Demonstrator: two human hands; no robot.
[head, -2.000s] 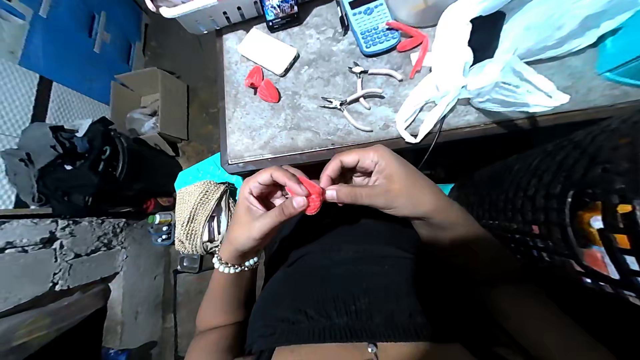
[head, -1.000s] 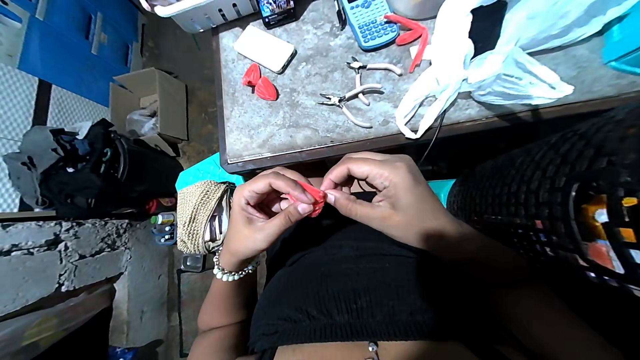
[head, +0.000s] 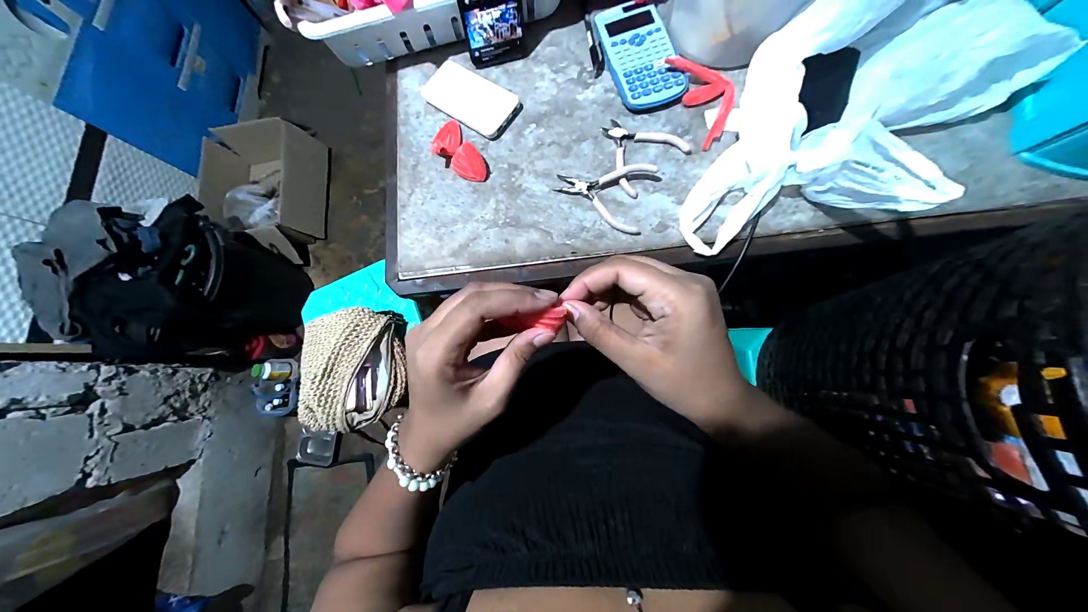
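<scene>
Between both hands, just off the table's front edge, is a small ridged red piece (head: 544,320), its material unclear. My left hand (head: 476,361), with a beaded bracelet at the wrist, pinches its left part between thumb and fingers. At its right end, the thumb and index finger of my right hand (head: 659,336) grip the tip. Two similar red petal-shaped pieces (head: 468,161) lie together on the table's left part. Two pairs of pliers with pale handles, one (head: 599,189) nearer me and one (head: 642,140) behind it, rest with handles spread. Red strips (head: 718,92) lie beside the calculator.
On the grey table (head: 510,221) are a white rectangular device (head: 472,98), a phone (head: 493,30), a blue calculator (head: 639,55) and a white plastic bag (head: 765,157). A white basket (head: 382,38) stands at the back left. A black woven basket (head: 867,365) is at my right, a straw bag (head: 340,365) at my left.
The fingers have shifted on the red piece and both hands have turned it; it now lies more level between them. The things on the table have not moved.
</scene>
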